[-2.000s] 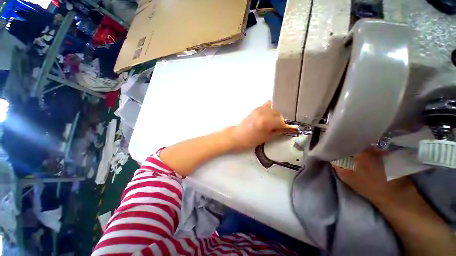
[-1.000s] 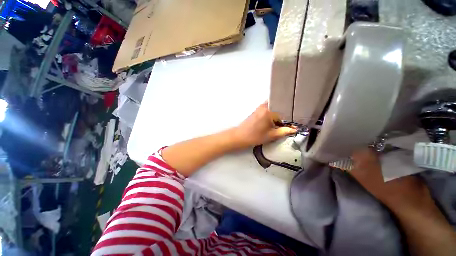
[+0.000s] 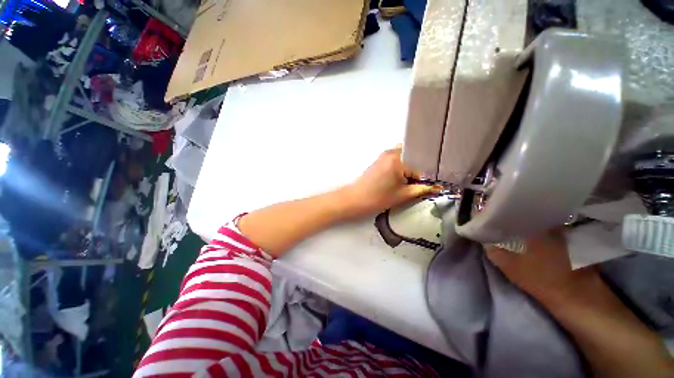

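Grey cloth (image 3: 473,303) runs from under the sewing machine head down over the table's front edge. My left hand (image 3: 388,181) is at the needle area, left of the head, its fingertips partly hidden by the casing. Whether it grips cloth there cannot be seen. My right hand (image 3: 536,258) lies on the grey cloth below the take-up lever guard (image 3: 565,133); its fingertips are hidden behind the guard. The presser foot area (image 3: 446,190) shows as small shiny metal beyond my left fingertips.
The machine head (image 3: 443,96) fills the upper right, with a white ribbed knob (image 3: 649,235) at the right. A dark curved metal piece (image 3: 386,230) is on the white table (image 3: 310,133). Cardboard (image 3: 266,44) lies behind. Racks and scraps stand at the left.
My right hand has shifted a little left and down from a second ago. The machine head appears slightly further right in the picture. My left hand stays by the needle area.
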